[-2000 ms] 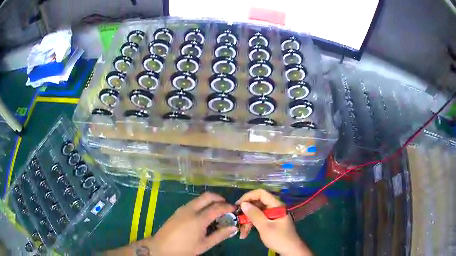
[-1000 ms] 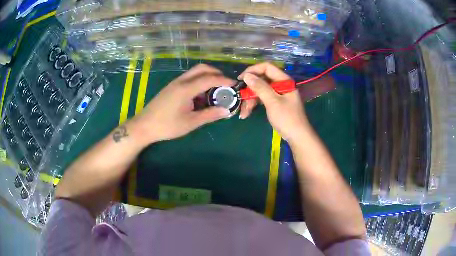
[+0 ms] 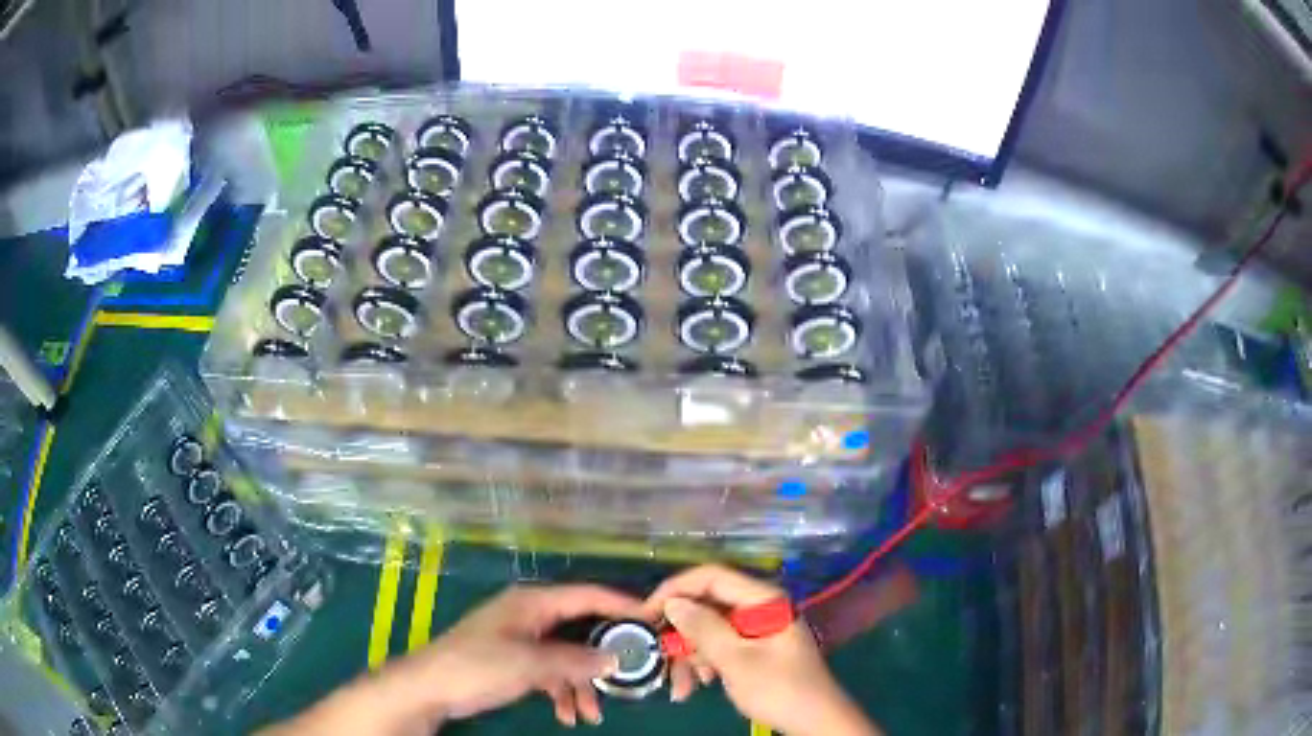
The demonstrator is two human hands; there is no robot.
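A small round speaker driver (image 3: 629, 656) with a black rim, silver-white ring and pale centre is held near the bottom middle. My left hand (image 3: 497, 656) grips it from its left side. My right hand (image 3: 748, 650) holds a red test probe (image 3: 763, 620) whose tip end meets the driver's right edge. The exact contact point is hidden by my fingers. A thin red wire (image 3: 881, 549) runs from the probe to the upper right.
A tall stack of clear trays (image 3: 576, 410) full of drivers stands behind my hands. A partly filled clear tray (image 3: 137, 575) lies left. More trays (image 3: 1079, 575) stand right. A bright screen (image 3: 892, 58) and crumpled white-and-blue packets (image 3: 137, 201) are behind.
The view dipped down to my arms and has come back up to the stack and screen. The driver and probe remain in my hands. The driver's face now tilts more towards the camera than two seconds ago.
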